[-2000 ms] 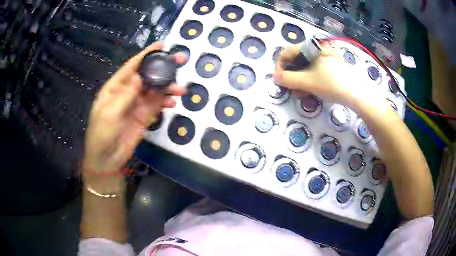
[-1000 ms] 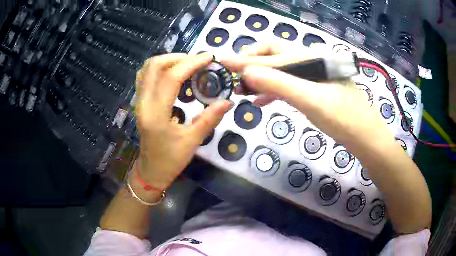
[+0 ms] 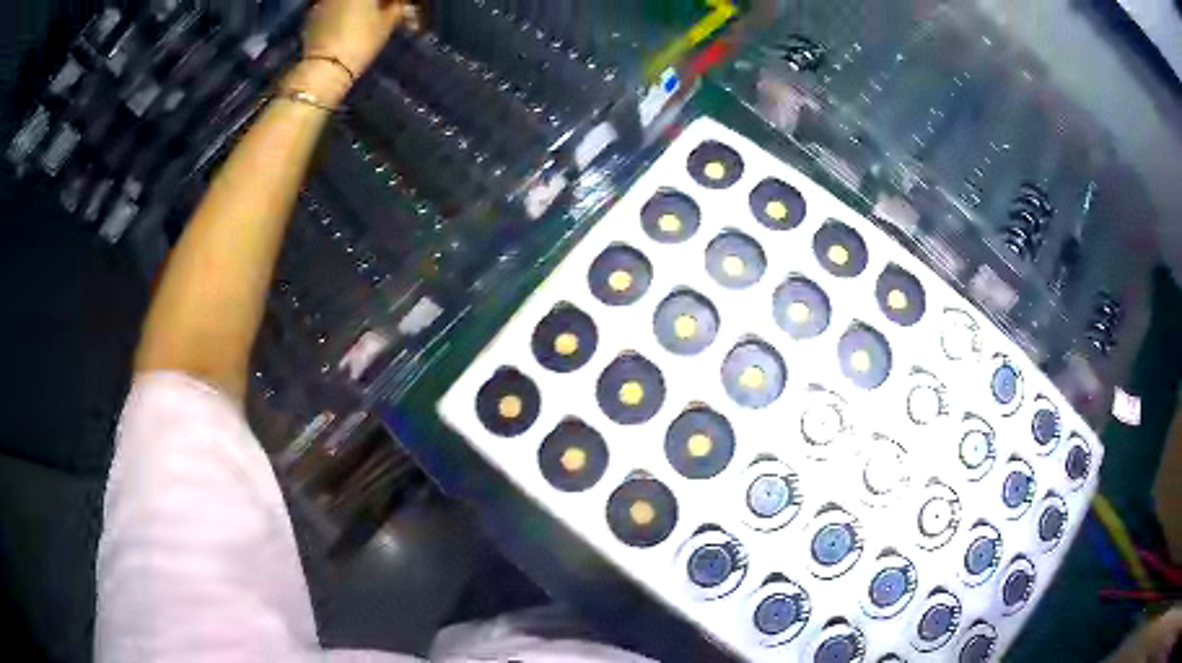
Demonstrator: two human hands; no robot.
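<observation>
The white foam tray (image 3: 866, 425) lies tilted in the view, right of centre. Its left rows show matt black discs (image 3: 631, 389) with gold-yellow centres. Its right and lower rows show round units (image 3: 836, 544) with silver-grey or bluish centres and pale rings; some are washed out by glare. My left hand (image 3: 353, 29) is at the top edge over the clear trays, partly cut off; its fingers and any held thing are unclear. My right hand (image 3: 1156, 640) shows only as a small blurred part at the lower right edge. The pen tool is not visible.
Clear blister trays (image 3: 389, 168) with small dark parts fill the left. Another clear tray (image 3: 933, 143) behind holds black coiled parts (image 3: 1028, 220). Red wires (image 3: 1141, 596) and yellow-blue lines show at the right; a white label (image 3: 1126, 407) lies nearby.
The view has shifted, placing the tray lower and further right. My left hand has moved up over the clear trays; my right hand has moved to the lower right edge. The earlier held unit and tool are out of sight.
</observation>
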